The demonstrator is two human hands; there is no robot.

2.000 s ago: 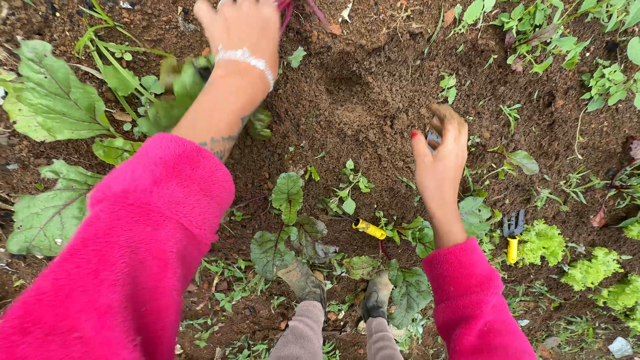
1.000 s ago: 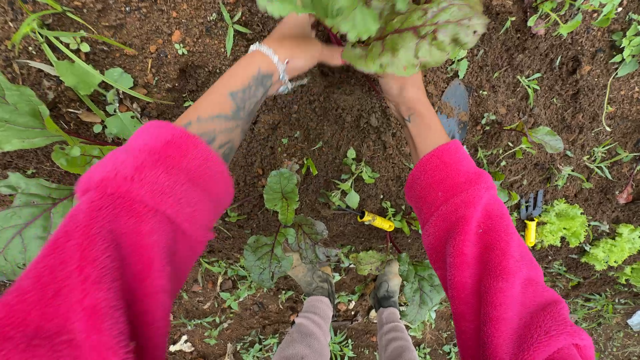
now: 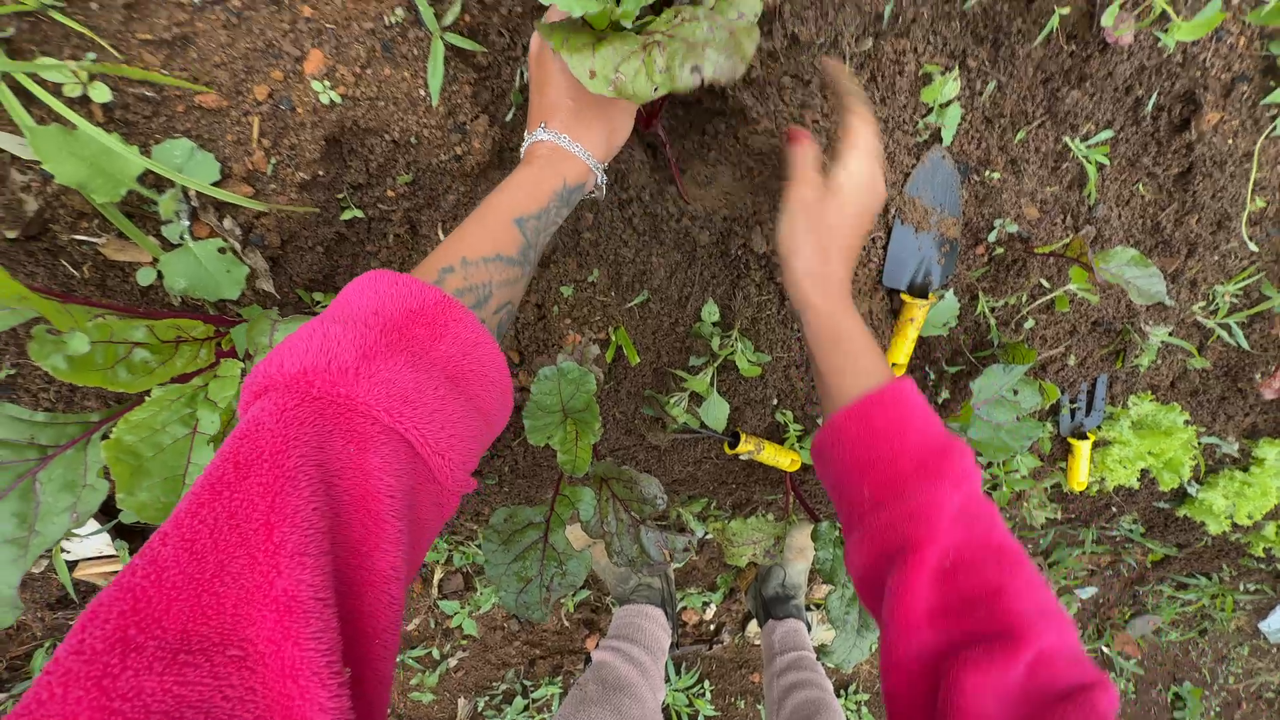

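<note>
My left hand (image 3: 580, 105) is closed around the lower stems of a leafy beet plant (image 3: 655, 50) near the top edge. Its fingers are partly hidden by the leaves, and a reddish root hangs down beside the hand over the soil. My right hand (image 3: 832, 190), slightly blurred, is held above the soil to the right of the plant, fingers apart, with nothing in it. Beside my right wrist, a hand trowel (image 3: 925, 225) with a yellow handle and soil on its blade lies on the ground.
A yellow-handled tool (image 3: 762, 451) lies between my forearms, and a small hand fork (image 3: 1080, 435) rests beside curly lettuce (image 3: 1145, 442). Large beet leaves (image 3: 160, 440) spread at left. Smaller beet leaves (image 3: 562, 418) grow before my shoes (image 3: 780, 580).
My right hand has come away from the plant, which both hands were at one second ago; my left hand remains on it. The trowel, mostly hidden behind my right arm then, now shows more fully.
</note>
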